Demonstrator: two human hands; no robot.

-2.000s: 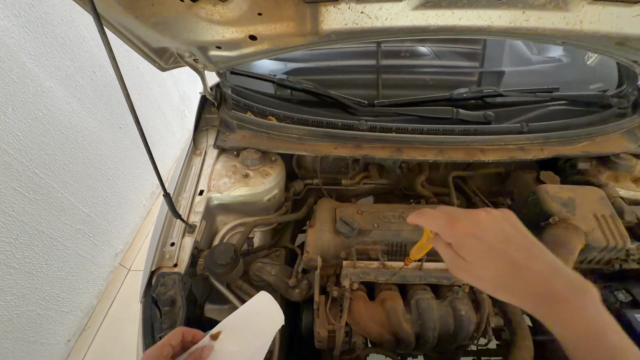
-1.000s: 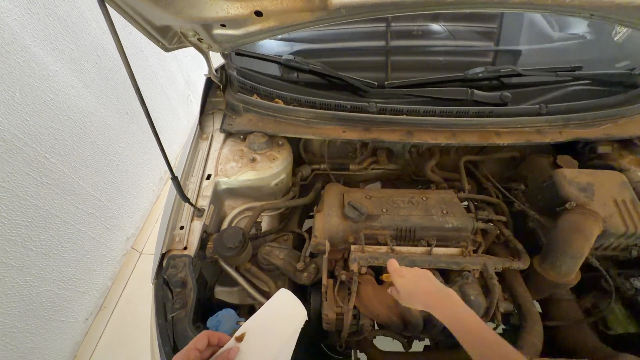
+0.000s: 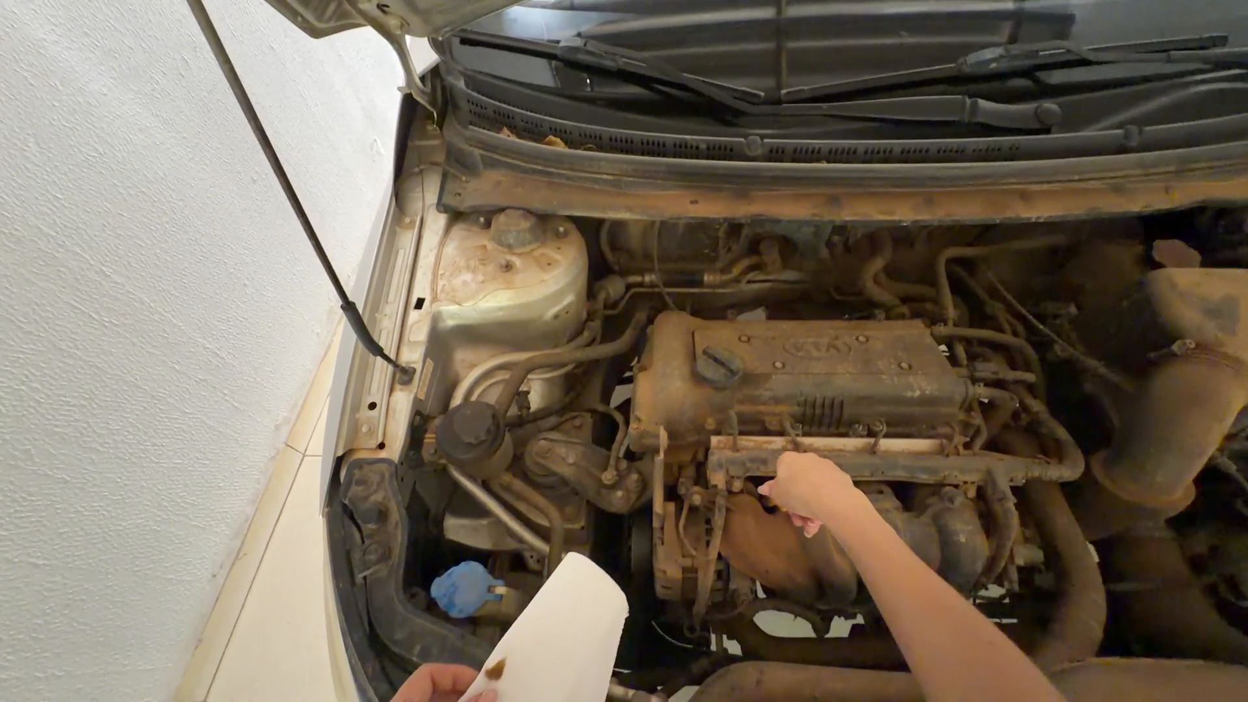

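Note:
My left hand [image 3: 439,682], at the bottom edge, holds a folded white paper towel [image 3: 565,634] with a brown oil stain. My right hand [image 3: 809,489] is closed at the front of the dusty engine, just below the valve cover [image 3: 829,370] and above the intake manifold [image 3: 780,546]. A small bit of yellow shows by its fingers, likely the dipstick handle; the rest is hidden behind the hand. The black oil filler cap [image 3: 719,366] sits on the valve cover, up and left of this hand.
A thin hood prop rod [image 3: 283,185] stands at the left beside a white wall [image 3: 146,292]. A blue washer reservoir cap [image 3: 467,589] and a black round reservoir cap [image 3: 470,429] lie left of the engine. The air intake duct [image 3: 1170,419] is at the right.
My right hand has moved down and left from above the front of the valve cover, where it held a yellow-handled dipstick. My left hand still holds the paper. The view has shifted.

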